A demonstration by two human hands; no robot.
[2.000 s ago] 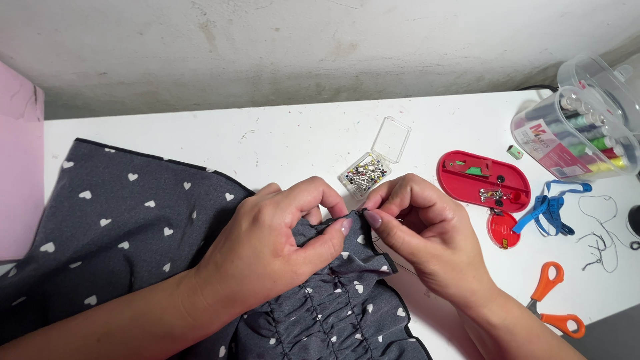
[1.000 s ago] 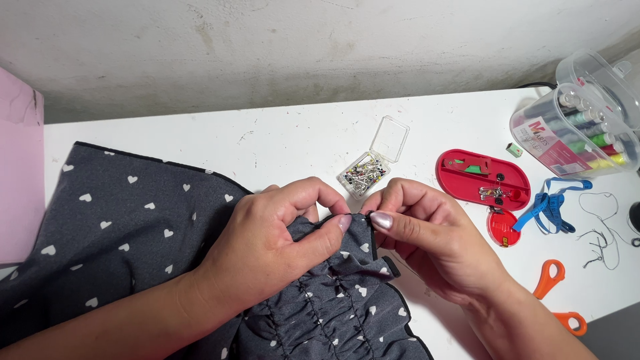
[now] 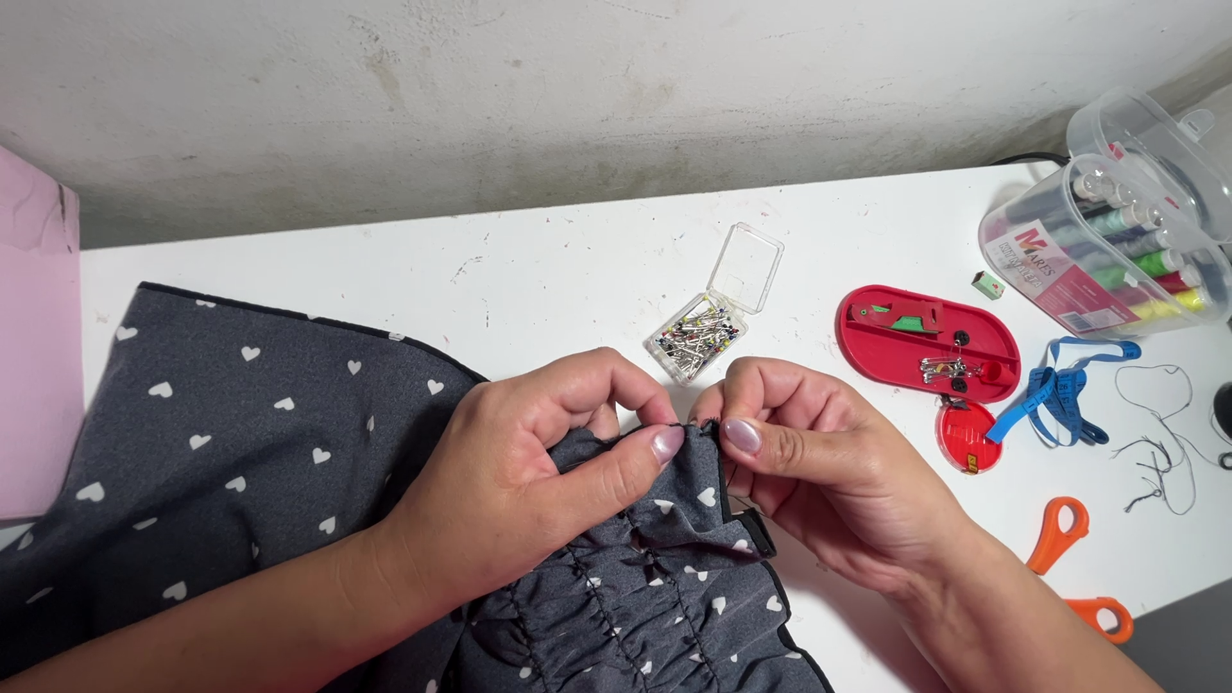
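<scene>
Dark grey fabric with white hearts (image 3: 289, 433) spreads over the left of the table, its lower middle part gathered by rows of dark stitching. My left hand (image 3: 568, 462) pinches the black-edged upper border of the gathered part between thumb and index finger. Right beside it, my right hand (image 3: 818, 462) pinches the same border at its corner, the thumb on top. Whether a pin or needle is between the fingers cannot be told. Just beyond both hands stands an open clear plastic box of ball-headed pins (image 3: 695, 337).
To the right lie a red sewing-kit tray (image 3: 857, 361), its small round red case (image 3: 967, 438), a blue tape measure (image 3: 1059, 399), loose thread (image 3: 1169, 452) and orange-handled scissors (image 3: 1102, 616). A clear tub of thread spools (image 3: 1020, 231) stands behind. A pink object (image 3: 34, 337) is at far left.
</scene>
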